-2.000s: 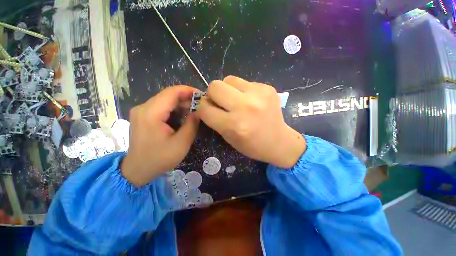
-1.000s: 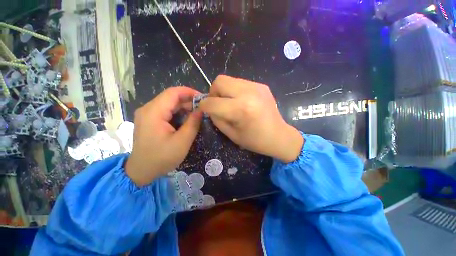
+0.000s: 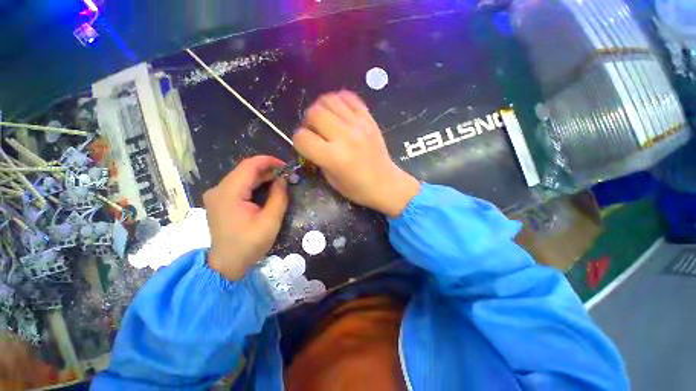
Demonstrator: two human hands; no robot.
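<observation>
A thin cream LED strip [image 3: 240, 98] runs from the upper left down to my hands. My left hand [image 3: 246, 210] pinches the small grey control board [image 3: 288, 168] at the strip's lower end between thumb and forefinger. My right hand [image 3: 349, 149] is on the right side of the board, its fingers curled and slightly blurred at the strip's end. What exactly the right fingertips hold is hidden. A small yellowish spot shows between the two hands.
A pile of strips with boards [image 3: 57, 202] lies left, beside a printed cardboard piece [image 3: 137, 137]. White discs [image 3: 172, 243] are heaped near my left wrist. A single silver cell [image 3: 522, 149] and a clear tray of cells [image 3: 610, 107] lie right. A cardboard box [image 3: 565, 233] is below.
The view has turned and shifted, showing more of the strip pile and a lit unit at the upper left. My right hand's fingers have shifted up from the board; my left hand still pinches it.
</observation>
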